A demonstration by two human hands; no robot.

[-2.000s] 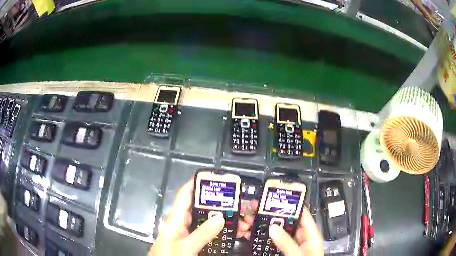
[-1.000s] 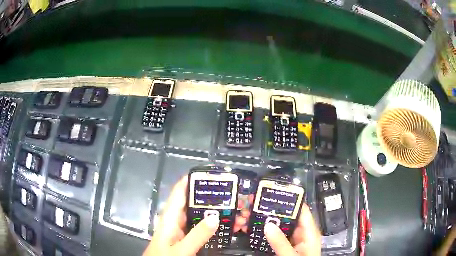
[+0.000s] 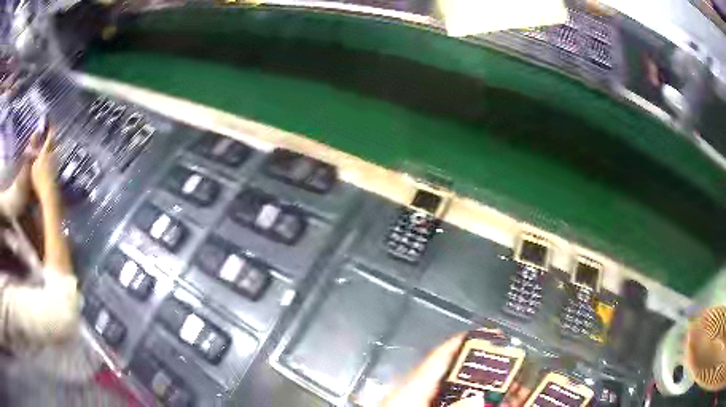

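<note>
My left hand [image 3: 426,375] is at the bottom edge, partly cut off, and holds a black feature phone [image 3: 487,367] with a pale screen frame and lit text. A second lit phone [image 3: 560,393] stands beside it on the right, its lower part cut off by the frame edge. Only a small part of a hand [image 3: 519,393] shows between the two phones; my right hand is mostly out of the picture. Three resting phones lie face up in the clear tray beyond: one at the left [image 3: 415,226] and two at the right [image 3: 527,274], [image 3: 582,300]. The view is blurred.
Several face-down phones [image 3: 271,219] lie in a tray at the left. A green conveyor belt [image 3: 382,119] with a pale edge strip [image 3: 374,176] runs behind. A fan [image 3: 707,346] is at the right edge. Another person's arm [image 3: 49,215] is at the far left. A yellow sheet [image 3: 501,14] hangs above.
The view has swung left and tilted, so the trays and held phones appear further right and lower. Another person's arm has come into view. The lit phones remain side by side.
</note>
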